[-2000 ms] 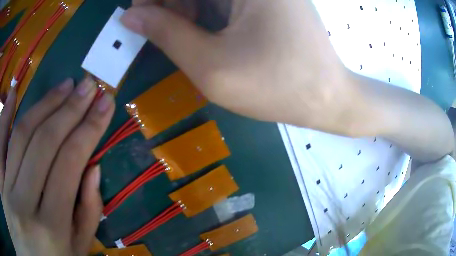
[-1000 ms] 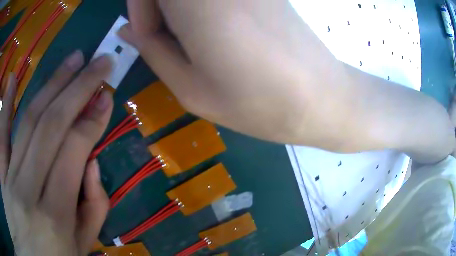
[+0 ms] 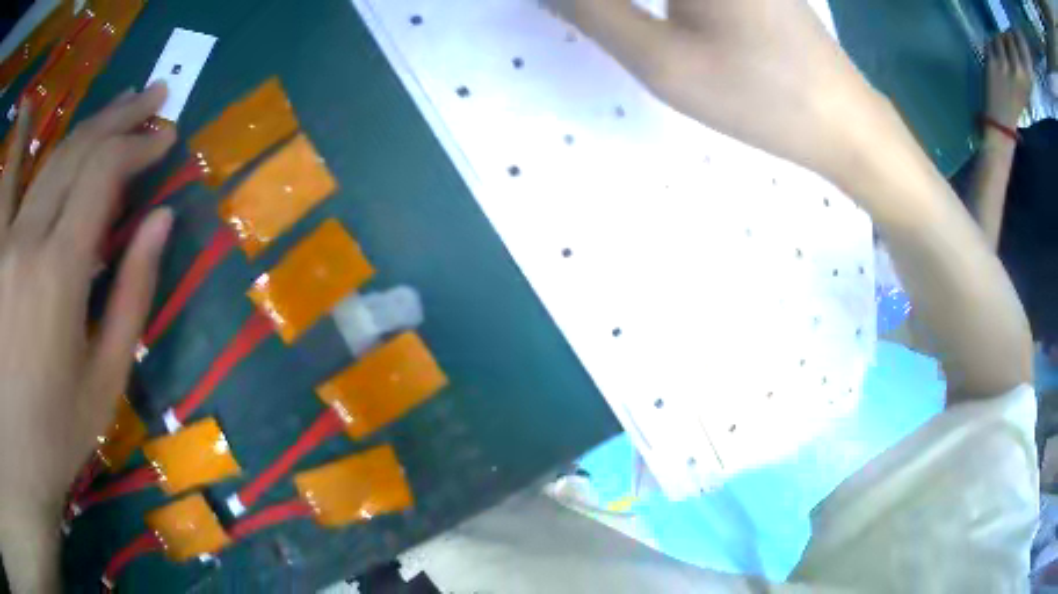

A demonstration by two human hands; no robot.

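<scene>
A white label (image 3: 186, 72) with a small dark square lies on a flexible circuit at the upper left; a little orange shows at its lower end. My left hand (image 3: 70, 267) lies palm down at the left, its fingertips on that lower end and its thumb apart. My right hand (image 3: 719, 46) is at the top over the white label sheets (image 3: 696, 290), its fingers cut off by the frame edge; whether it holds anything is unclear. Several orange circuits (image 3: 311, 279) with red wires (image 3: 226, 366) lie in a slanting row, without labels.
More orange pieces (image 3: 87, 70) with red wires lie at the far upper left. A clear tape patch (image 3: 383, 316) is stuck on the green mat (image 3: 487, 360). Another person's hand (image 3: 1007, 75) shows at the upper right. Light blue material (image 3: 743, 499) lies below the sheets.
My right hand has left the labelled piece and moved right, over the label sheets. The view has shifted right and down, showing more circuits and the other person's hand. My left hand stays at the piece.
</scene>
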